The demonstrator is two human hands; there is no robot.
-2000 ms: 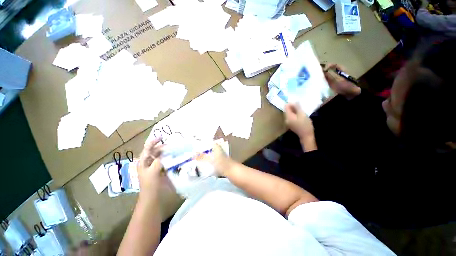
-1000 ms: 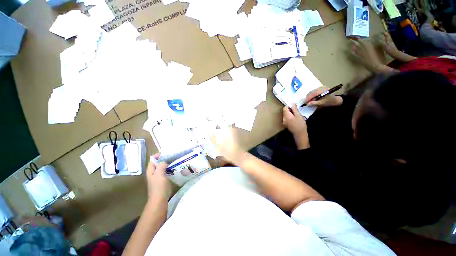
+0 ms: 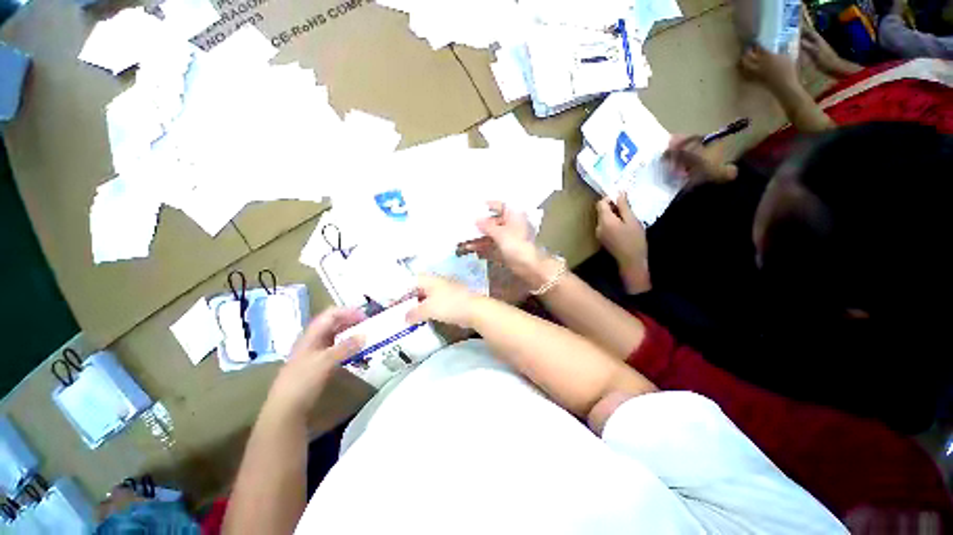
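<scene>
My left hand (image 3: pixel 321 347) and my right hand (image 3: pixel 444 301) hold a white printed box or card bundle (image 3: pixel 389 350) with a dark blue stripe between them, close to my body. A looped white piece (image 3: pixel 340 261) with a thin dark outline lies just beyond. A white stack with two black loops (image 3: pixel 261 324) lies to the left of my left hand. White slips (image 3: pixel 240 146) lie in wide overlapping piles ahead. A slip with a blue mark (image 3: pixel 391 203) lies beyond my hands.
Another person's hand with a beaded bracelet (image 3: pixel 512 242) reaches in just beyond my right hand. A neighbour at the right holds a pen (image 3: pixel 726 131) over printed cards (image 3: pixel 627 157). More looped stacks (image 3: pixel 101 397) lie at the lower left. Brown cardboard (image 3: pixel 345 63) covers the table.
My right hand has come back from the slips onto the box. A red-sleeved arm with a bracelet has entered from the right. The neighbour's pen hand has lifted away from the cards.
</scene>
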